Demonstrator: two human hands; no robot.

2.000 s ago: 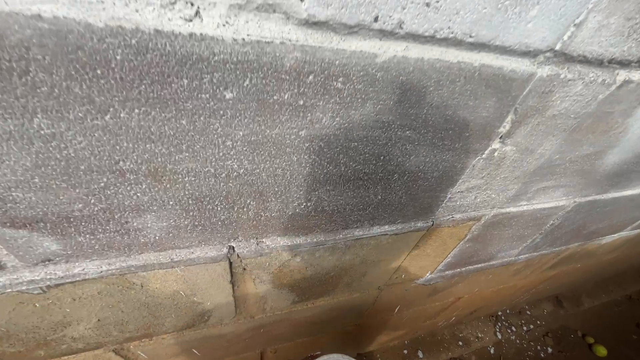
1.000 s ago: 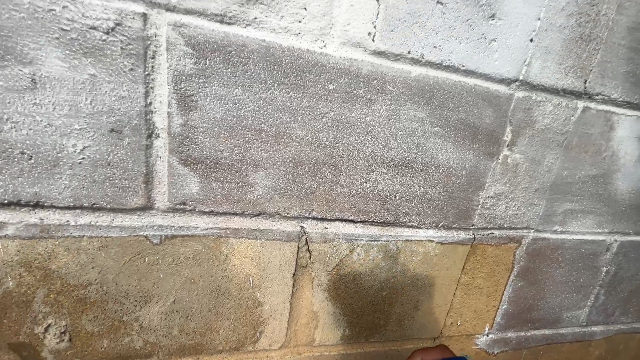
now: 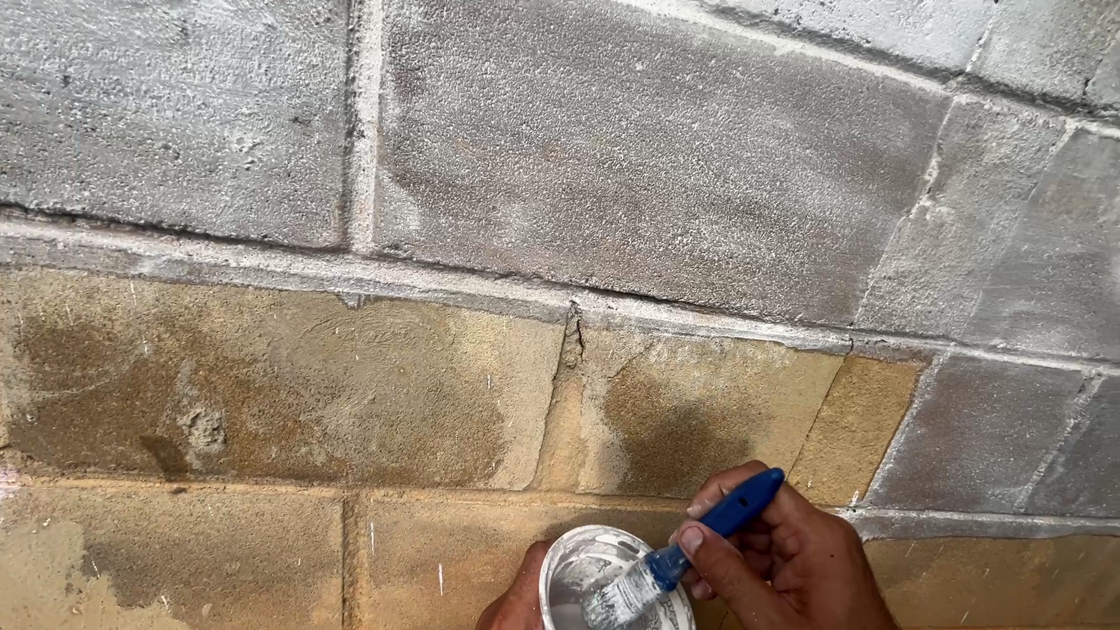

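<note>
A white cup of whitish paint (image 3: 549,582) is held by my left hand (image 3: 516,597) at the bottom centre; only part of that hand shows, at the cup's left side. My right hand (image 3: 779,560) grips a paintbrush with a blue handle (image 3: 744,503) between thumb and fingers. The brush tilts down to the left, and its whitened bristles (image 3: 617,602) are inside the cup. White smears coat the cup's inner wall. Behind the hands stands a block wall, with bare tan blocks (image 3: 420,394) low down and whitish-grey coated blocks (image 3: 647,157) above.
A pale mortar ledge (image 3: 455,284) runs across the wall between the coated and bare blocks. A crack (image 3: 577,337) marks the joint below it. Coated darker grey blocks (image 3: 989,437) reach lower at the right. Small white splashes dot the tan blocks.
Both hands, the brush and most of the cup have come into view at the bottom; one second ago only a bit of a hand showed there. The view has shifted along the wall.
</note>
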